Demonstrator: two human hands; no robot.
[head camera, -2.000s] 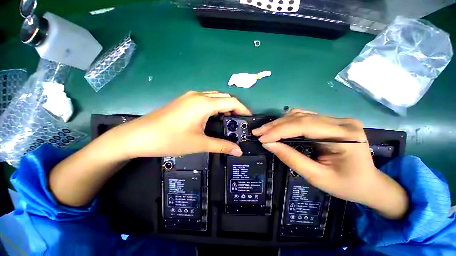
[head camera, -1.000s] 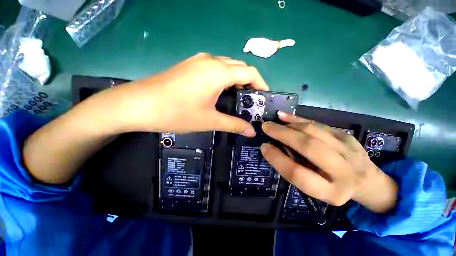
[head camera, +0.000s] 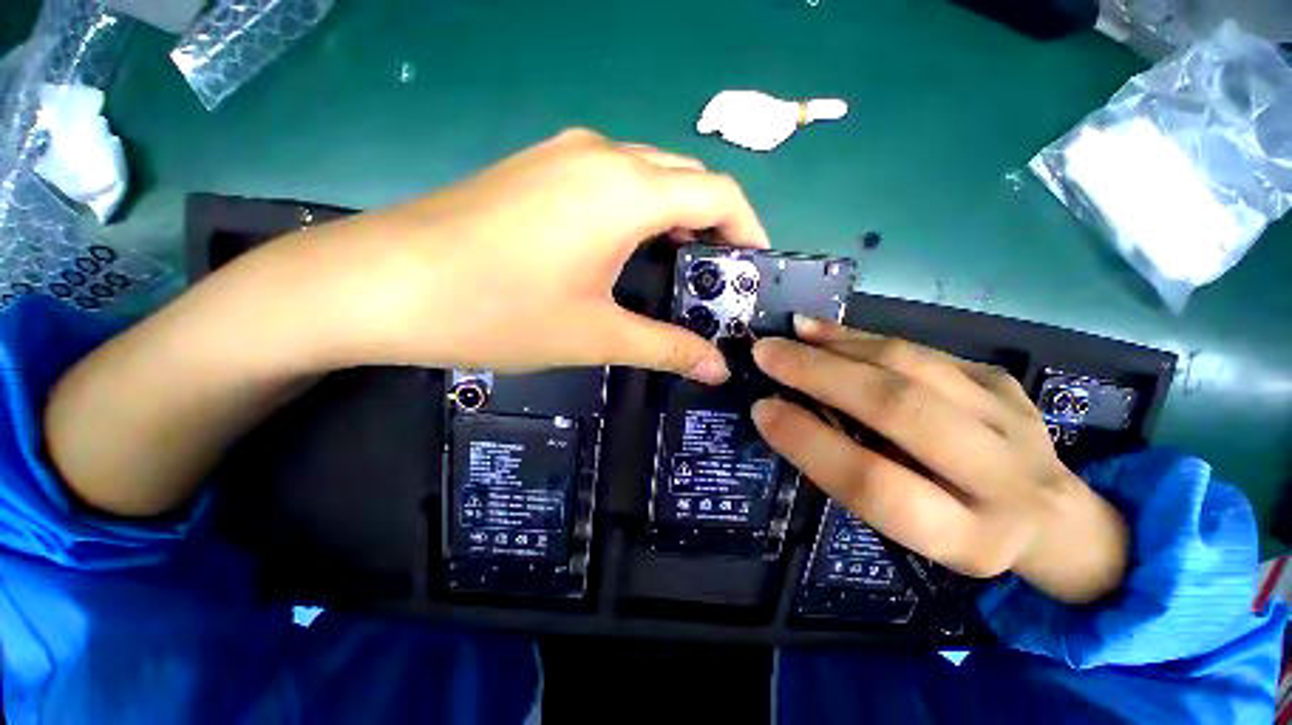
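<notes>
The middle smartphone (head camera: 716, 475) sits in the black tray (head camera: 326, 567), its top end towards the tray's far edge. My left hand (head camera: 567, 262) holds its top left side, fingers behind the far edge and thumb beside the camera lens area (head camera: 723, 290). My right hand (head camera: 921, 453) is over the phone's right side, its index fingertip just below the lenses and the thumb a little lower. Dark tweezers lie under my right hand, mostly hidden; their tip cannot be made out. The phone's middle is partly covered by my fingers.
Other phones lie in the tray, one at left (head camera: 517, 496), others at right (head camera: 857, 567), partly under my right arm. Beyond the tray are a small white piece with a yellowish band (head camera: 765, 121) and a plastic bag (head camera: 1176, 170). Clear sheets and a white lump (head camera: 81, 149) lie at far left.
The view has shifted, so the bench items sit higher in the picture. The tweezers, level in my right hand at first, now slant down under it. My left hand keeps its hold on the phone.
</notes>
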